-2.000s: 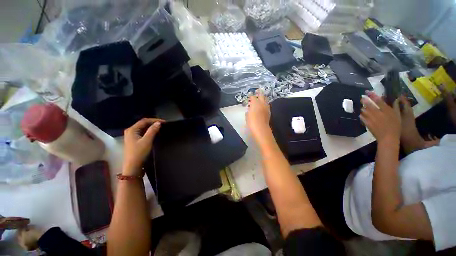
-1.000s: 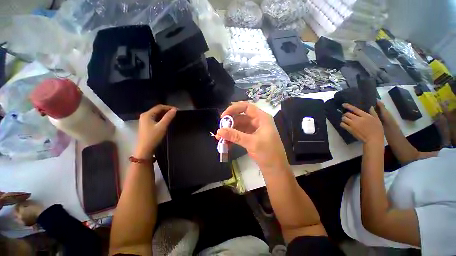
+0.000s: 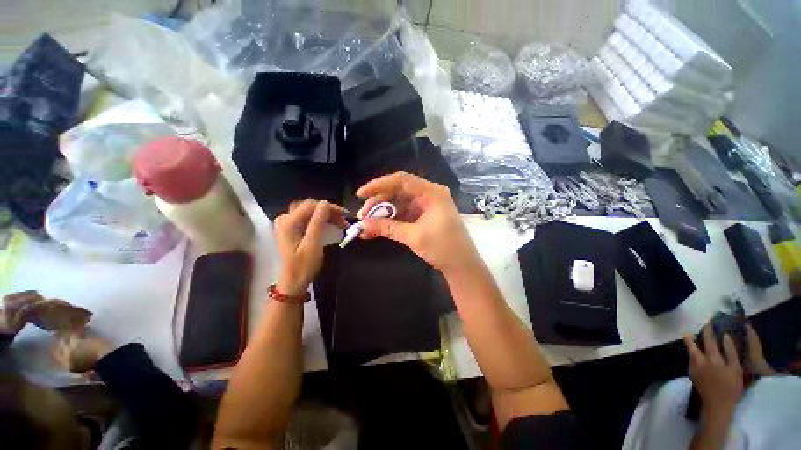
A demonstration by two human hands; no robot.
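My right hand (image 3: 422,221) holds a short white coiled charging cable (image 3: 377,214) between thumb and fingers, above the trays. My left hand (image 3: 305,237) is beside the cable's lower end, fingertips close together; whether they grip it is hard to tell. Below both hands lies a flat black panel or box (image 3: 385,303) on the bench. To the right, a black insert tray (image 3: 571,308) holds a small white case (image 3: 581,275). A loose pile of white cables (image 3: 562,200) lies beyond the trays.
A flask with a pink-red lid (image 3: 178,167) and a smartphone (image 3: 215,309) are at left. Stacked black inserts (image 3: 290,132) stand behind my hands. White trays (image 3: 659,70) are at back right. A black box (image 3: 654,266) lies at right. Other people's hands show at both lower sides.
My left hand has left the black panel's edge and moved to the cable in my right hand. The co-worker's hands have moved down and right; a closed black box now lies beside the right tray.
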